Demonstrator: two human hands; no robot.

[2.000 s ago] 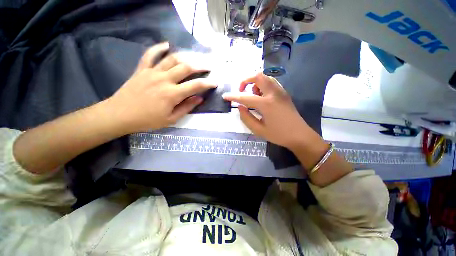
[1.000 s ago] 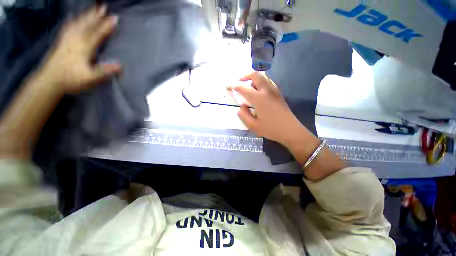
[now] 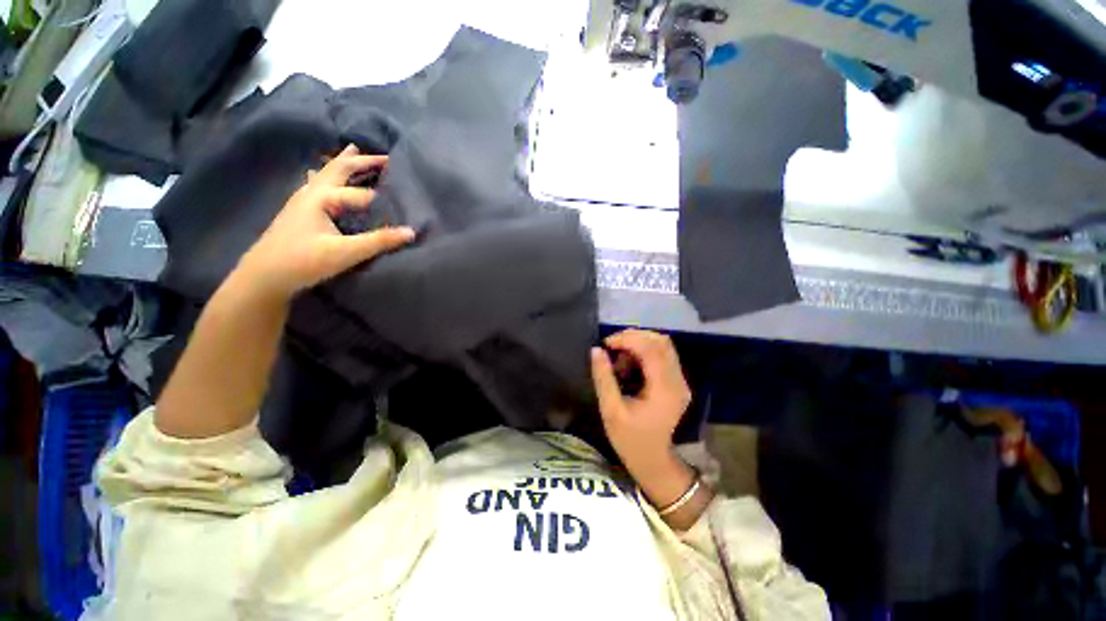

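A large dark grey garment panel [image 3: 485, 261] lies bunched on the table left of the machine and hangs over the front edge. My left hand [image 3: 321, 231] is on its upper left part, thumb and fingers apart, fingertips in a fold. My right hand [image 3: 643, 388] is at its lower right edge below the table front, thumb and fingertips closed on the cloth edge. A small dark grey cut piece [image 3: 742, 218] with a curved notch lies flat under the machine arm. The needle area [image 3: 631, 43] shows at the top, with no cloth under it.
The white sewing machine [image 3: 849, 30] stands at the top right. Snips [image 3: 952, 249] and red and yellow loops [image 3: 1045, 291] lie right. Folded dark pieces [image 3: 176, 79] lie upper left, beside white strips [image 3: 61, 97]. Blue crates [image 3: 75, 485] stand below, left and right [image 3: 1043, 425].
The panel has moved left and toward me, away from the needle. My right hand has left the needle area for the panel's near edge. The view has shifted, showing more of the left side.
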